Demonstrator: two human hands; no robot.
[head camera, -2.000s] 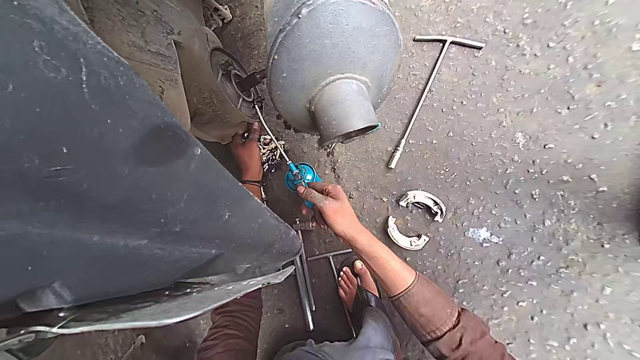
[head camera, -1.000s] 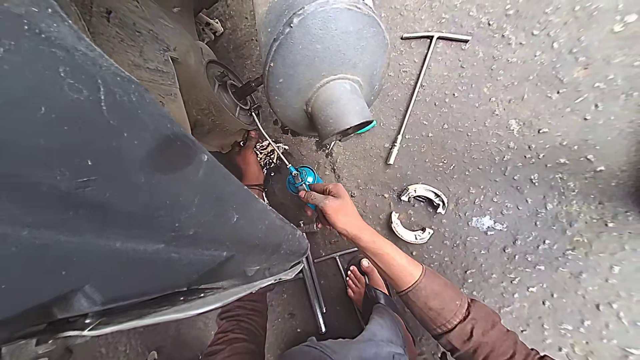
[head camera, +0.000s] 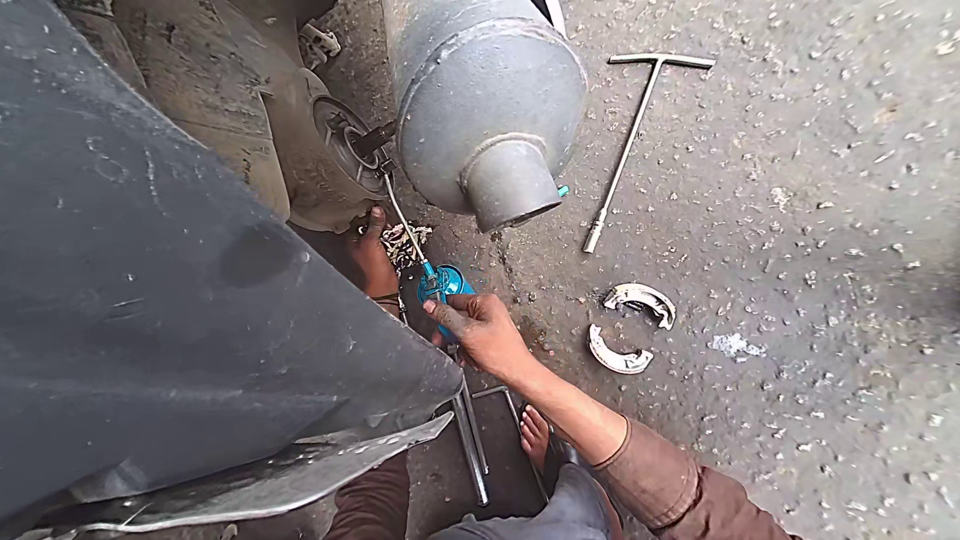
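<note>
My right hand (head camera: 480, 330) is closed around a blue oil can (head camera: 444, 283) with a long thin metal spout. The spout (head camera: 403, 219) slants up and left, its tip at the edge of a round wheel hub backing plate (head camera: 352, 146). Just below that plate is my left hand (head camera: 373, 255), with its thumb up; the dark panel hides part of it and its forearm, and whether it holds anything cannot be told. A bundle of cloth or waste (head camera: 405, 246) lies beside it, behind the spout.
A grey metal canister (head camera: 491, 97) with a short pipe stands right of the hub. Two curved brake shoes (head camera: 641, 300) and a T-handle socket wrench (head camera: 630, 146) lie on the asphalt. A dark body panel (head camera: 187, 315) fills the left. Metal bars (head camera: 469, 442) lie near my foot.
The oil can stays in my right hand, with its spout still reaching to the hub. A small green-blue thing shows behind the canister's pipe, absent from view two seconds ago.
</note>
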